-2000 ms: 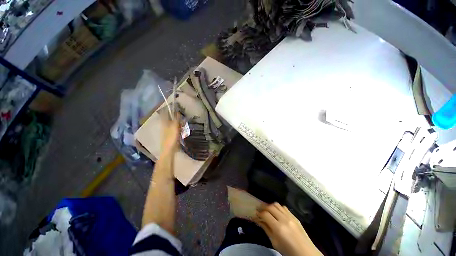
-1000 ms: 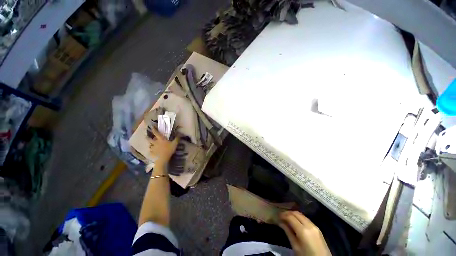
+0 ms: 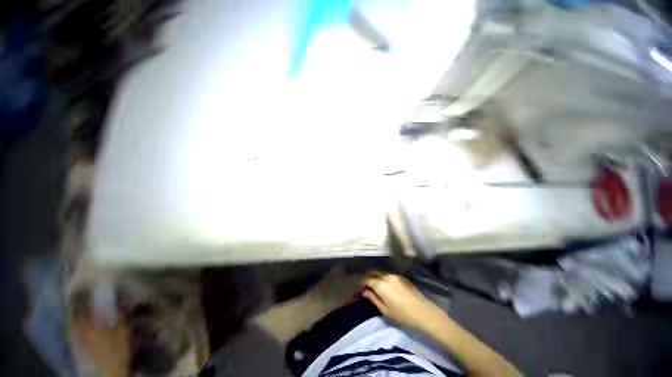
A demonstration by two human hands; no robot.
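Observation:
My left hand [image 3: 102, 344] is at the lower left over the carton, badly blurred. A pale patch, possibly a white strip [image 3: 105, 300], shows at its fingers; I cannot tell whether it is held. My right hand [image 3: 396, 296] is below the table's front edge, with its fingers closed on the end of a tan flat piece [image 3: 298, 313] that lies over my lap. Brown cut pieces [image 3: 166, 316] show blurred in the carton beside my left hand.
The white machine table [image 3: 177, 213] fills the middle. The blurred sewing machine [image 3: 575, 110] stands at the right, with red scissor handles [image 3: 611, 193] near the edge. White and grey scraps [image 3: 589, 276] hang below. A bright blue lamp part [image 3: 313, 26] is at the top.
The view has swung right, bringing the machine and red handles into view. The carton and my left hand now appear at the lower left. My right hand still holds the tan piece.

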